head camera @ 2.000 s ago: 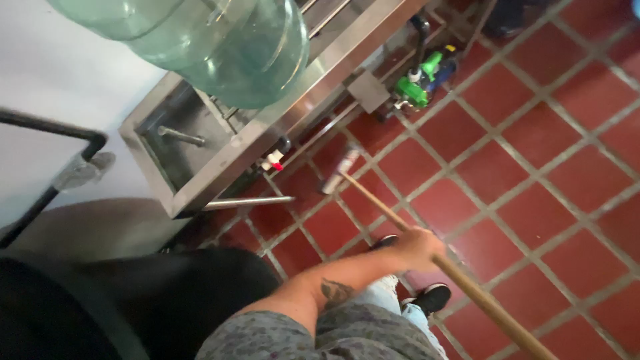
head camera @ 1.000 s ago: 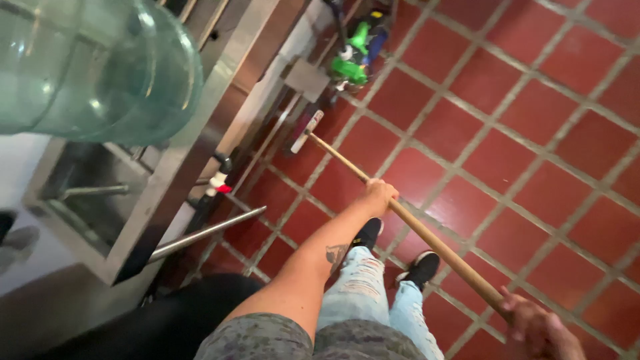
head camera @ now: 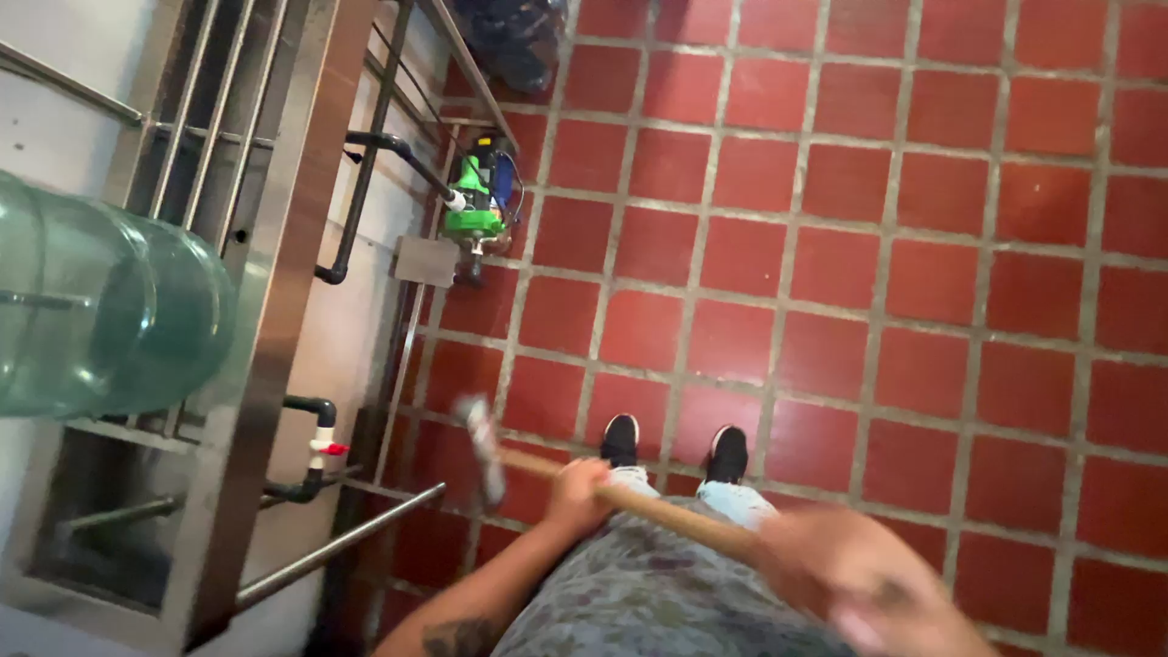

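A long wooden pole point(head camera: 671, 516) runs across the front of my body, tilted down toward the right. My left hand point(head camera: 580, 497) is closed around it near its head. My right hand point(head camera: 844, 570), blurred, grips the pole farther along at the lower right and hides its far end. At the pole's left end is a narrow, light-coloured head point(head camera: 481, 452), blurred, over the red tiles; whether it is a brush or a squeegee I cannot tell.
At the left stands a stainless steel sink frame point(head camera: 283, 274) with a large translucent water jug point(head camera: 119, 301) on its bars. Black pipes with a red-handled valve point(head camera: 327, 448) stick out beside it. A green pump point(head camera: 476, 205) sits near the wall. Red floor tiles point(head camera: 839, 274) spread right.
My right hand, out of view two seconds ago, has come onto the pole. The pole's head has come closer to my body. The view has shifted.
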